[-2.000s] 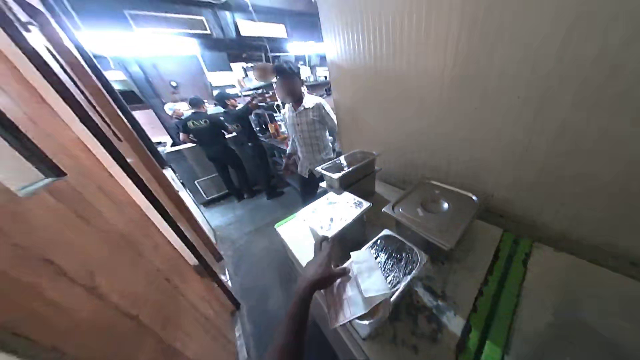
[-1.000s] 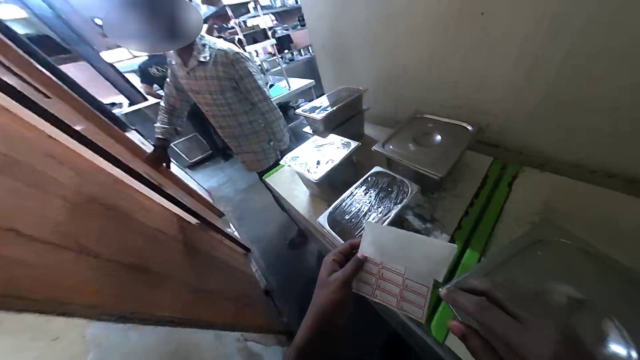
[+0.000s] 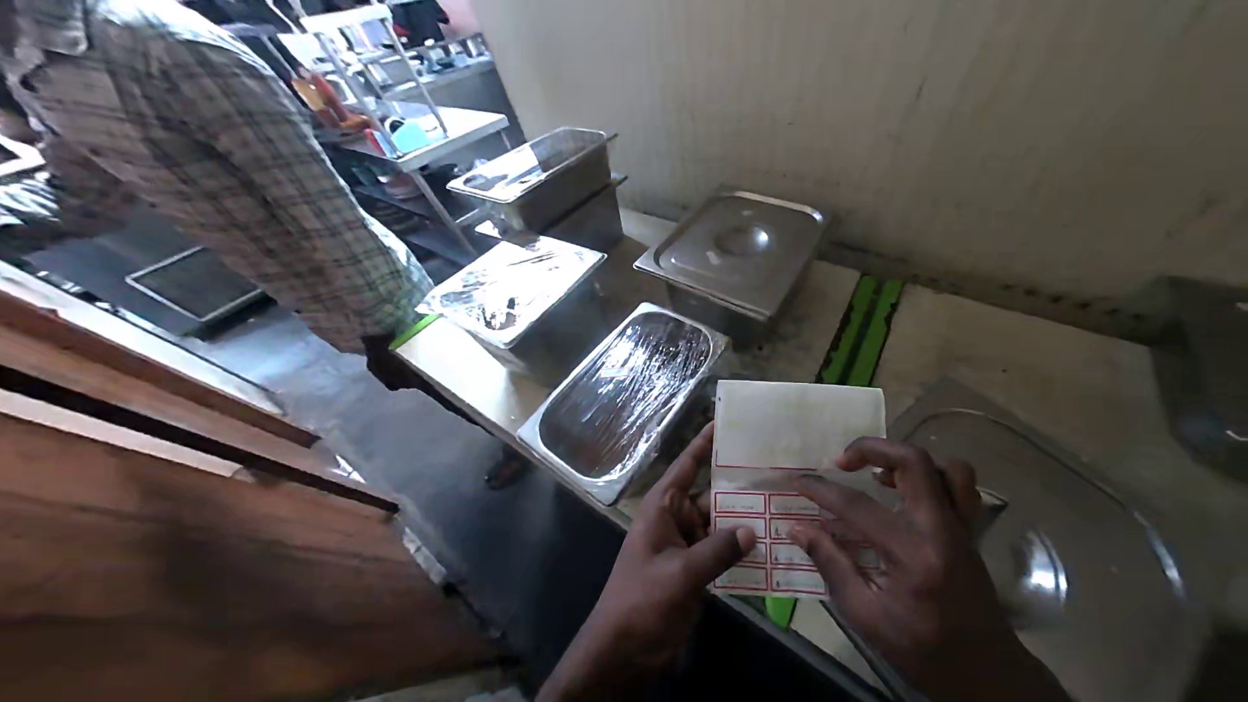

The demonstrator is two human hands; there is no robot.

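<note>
A sheet of red-bordered labels [image 3: 799, 429] is held upright before me, its upper part blank and its lower part bearing small writing. My left hand [image 3: 682, 546] grips its lower left edge, thumb on the front. Over the sheet's right side lies my right hand [image 3: 907, 536], thumb and fingertips at the labels; whether it pinches one is unclear. Just beyond is a steel pan covered in cling film [image 3: 629, 390]. Behind it stand another film-covered pan [image 3: 522, 283] and a pan with a steel lid [image 3: 736, 244]. A large steel lid [image 3: 1063, 575] lies beneath and right of my right hand.
Farther back, a deep steel pan [image 3: 546, 175] stands by the wall. A person in a checked shirt [image 3: 224, 175] is at the left, close to the counter. A wooden door [image 3: 195, 546] fills the lower left. Green tape [image 3: 863, 331] runs across the counter.
My right hand has moved from the large lid at the right onto the label sheet. The person in the checked shirt appears farther left. The view has shifted.
</note>
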